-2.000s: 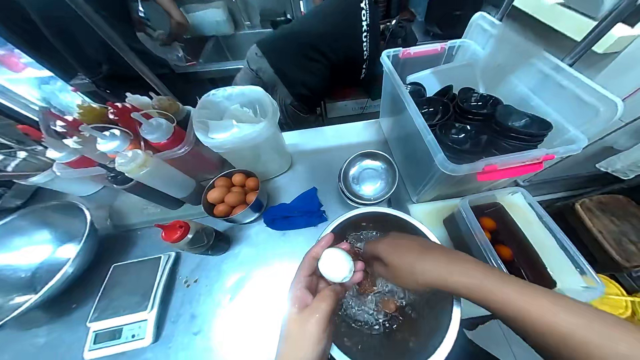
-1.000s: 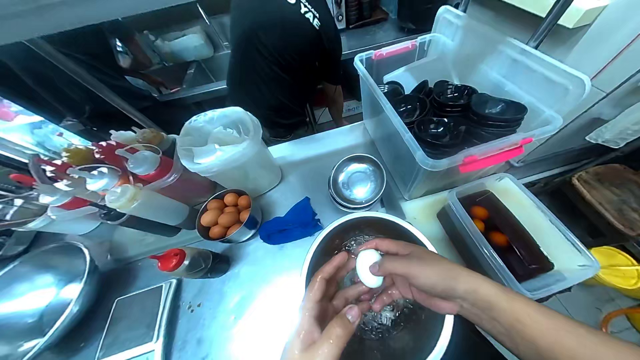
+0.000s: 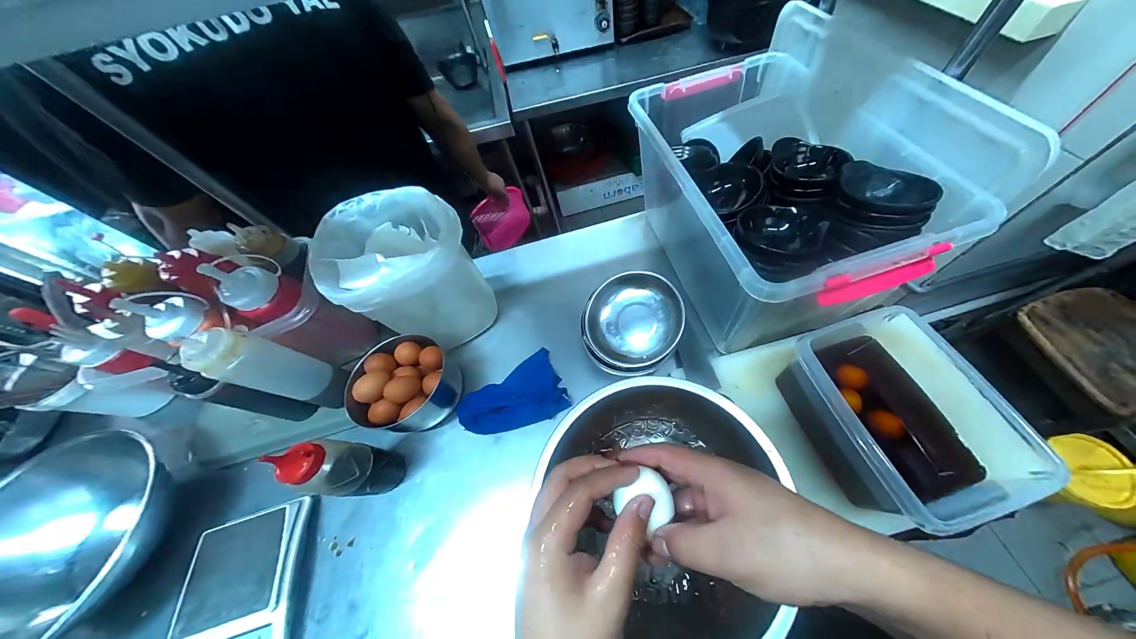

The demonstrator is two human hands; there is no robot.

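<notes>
A peeled white egg [image 3: 646, 499] is held between the fingers of both my hands, over a large metal bowl [image 3: 568, 422] of water. My left hand [image 3: 581, 541] grips the egg from the left, its thumb across the front. On the other side my right hand [image 3: 737, 524] has its fingers and thumb around the egg. Both hands are wet and hide part of the bowl's inside. Several brown eggs [image 3: 401, 388] fill a small steel bowl to the left, beside a blue cloth [image 3: 515, 395]. Nested steel bowls [image 3: 634, 321] stand just behind the large one.
A plastic tub [image 3: 932, 426] of dark liquid with several eggs is at right, below a clear bin [image 3: 710, 293] of black bowls. Squeeze bottles [image 3: 266, 364], a lined white container [image 3: 417, 275], a red-capped bottle [image 3: 342, 468] and a scale [image 3: 235, 568] lie left. A person [image 3: 266, 98] stands opposite.
Two seconds ago my right hand was down in the large bowl while my left held the egg; both hands now hold it. The person opposite has moved left and now holds a pink basket.
</notes>
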